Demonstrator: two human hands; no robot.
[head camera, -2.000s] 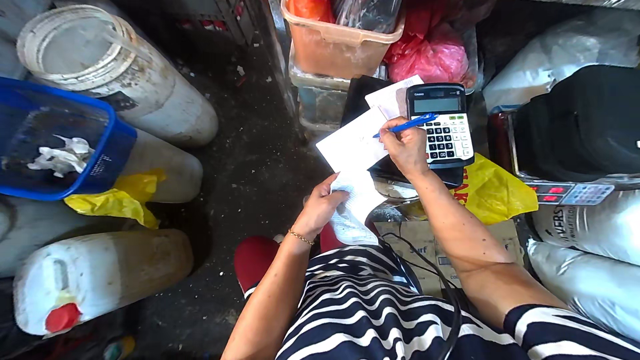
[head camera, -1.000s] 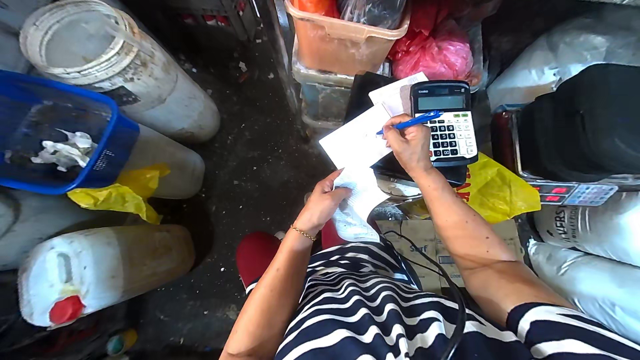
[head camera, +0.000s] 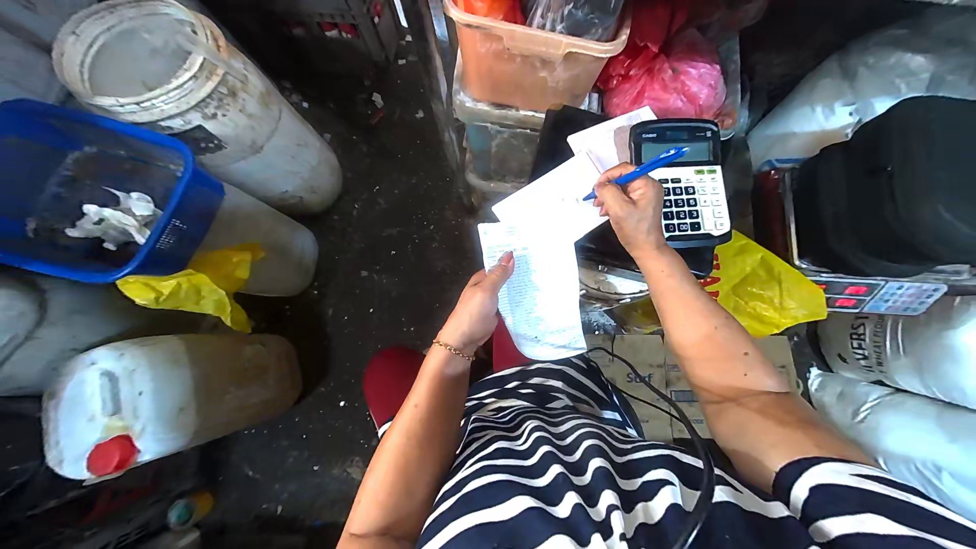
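My left hand (head camera: 482, 309) holds a long printed paper slip (head camera: 540, 305) by its left edge, thumb on top. My right hand (head camera: 633, 210) grips a blue pen (head camera: 648, 169), its tip down on a white sheet of paper (head camera: 550, 191) that bears faint writing. Behind that sheet lies another paper (head camera: 610, 136), partly covered. A black and white Casio desk calculator (head camera: 681, 183) sits just right of the pen hand, on a dark surface beside the papers. The fingers under the slip are hidden.
Plastic tubs (head camera: 526, 65) and a pink plastic bag (head camera: 675, 80) stand beyond the papers. A yellow bag (head camera: 762, 286) and a digital scale (head camera: 877, 293) are at right. At left are a blue basket (head camera: 187, 164), a wide-mouthed drum (head camera: 259, 130) and a red-capped jerrycan (head camera: 191, 396).
The slip in my left hand is more unfolded and shows its printed face, where before it was bunched and lower. My right hand stays at the sheet with the pen.
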